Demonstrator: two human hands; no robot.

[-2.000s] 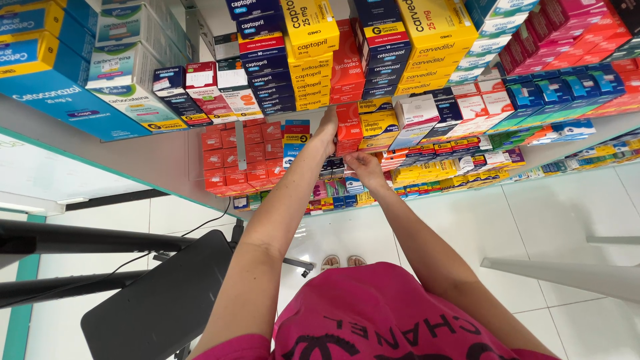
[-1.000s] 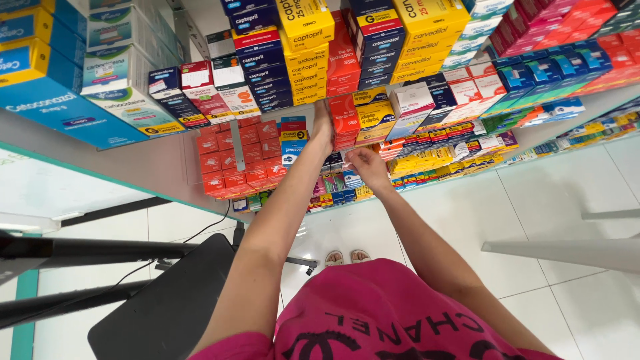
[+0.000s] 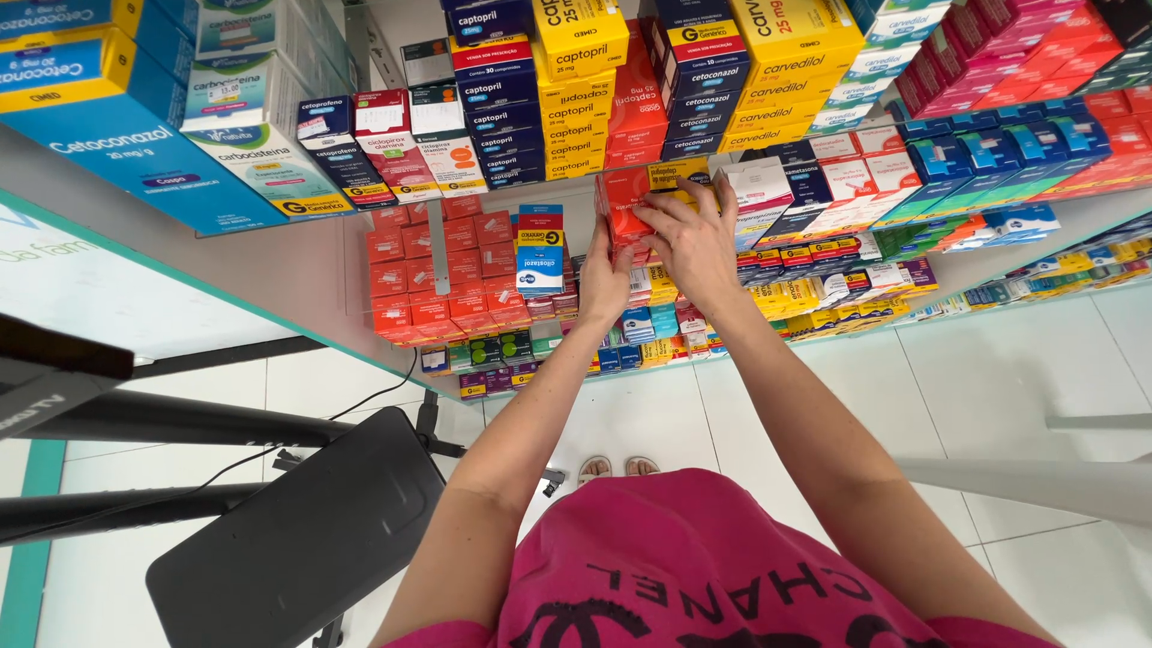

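Note:
A stack of red medicine boxes [image 3: 623, 200] stands at the front of the middle shelf, with my left hand [image 3: 605, 274] gripping its left side and lower front. My right hand [image 3: 691, 236] lies over the right side of this stack, its fingers spread across the red boxes and the yellow medicine boxes [image 3: 677, 173] beside them. Whether the right hand grips anything cannot be told. Right of it stand white medicine boxes [image 3: 756, 200]. To the left, a blue and white cilostazol box [image 3: 540, 250] rests against rows of small red boxes [image 3: 466, 297].
Above, the upper shelf carries captopril boxes [image 3: 499, 117], carvedilol boxes [image 3: 783, 54] and large Cetoconazol boxes [image 3: 126, 135]. A black flat platform [image 3: 297, 531] and black metal tubes [image 3: 207, 418] stand at the lower left. A pale leg-like bar [image 3: 1035, 481] reaches in from the right.
My right hand has moved up from below the red stack onto the red and yellow boxes. My left hand has shifted lower on the stack's left side.

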